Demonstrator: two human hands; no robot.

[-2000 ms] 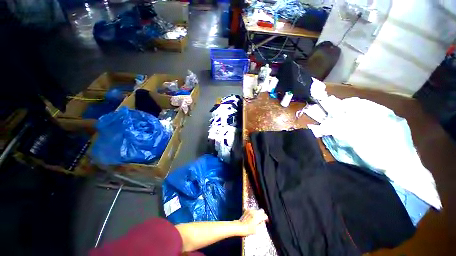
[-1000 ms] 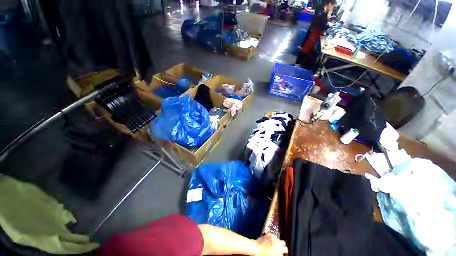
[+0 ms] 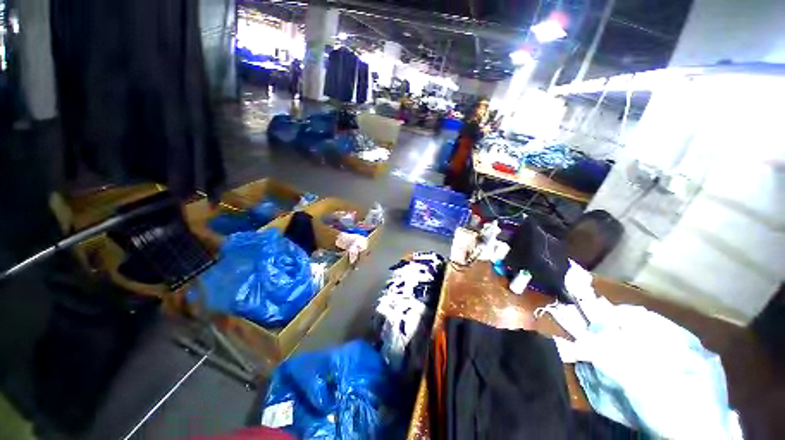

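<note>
Black trousers (image 3: 508,382) lie flat in a folded stack on the glossy brown table (image 3: 482,288), cut off by the lower picture edge. An orange-red edge shows along their left side. White and pale blue cloth pieces (image 3: 650,361) lie loose to the right of the stack. A dark garment (image 3: 538,258) is heaped at the table's far end beside small white cones (image 3: 520,281). Neither of my hands is in view. Only a bit of my red sleeve shows at the bottom edge.
A stuffed blue plastic bag (image 3: 331,391) and black-and-white scraps (image 3: 404,305) are beside the table. Open cartons (image 3: 297,339), a rack tube (image 3: 86,232), and hanging dark clothes (image 3: 133,94) are on the left. A blue basket (image 3: 439,209) stands beyond. A person (image 3: 465,150) is near the far table.
The view has tilted up, showing more of the hall. The hand and forearm at the table's near edge have left the picture. The trousers stack sits lower and is cut off.
</note>
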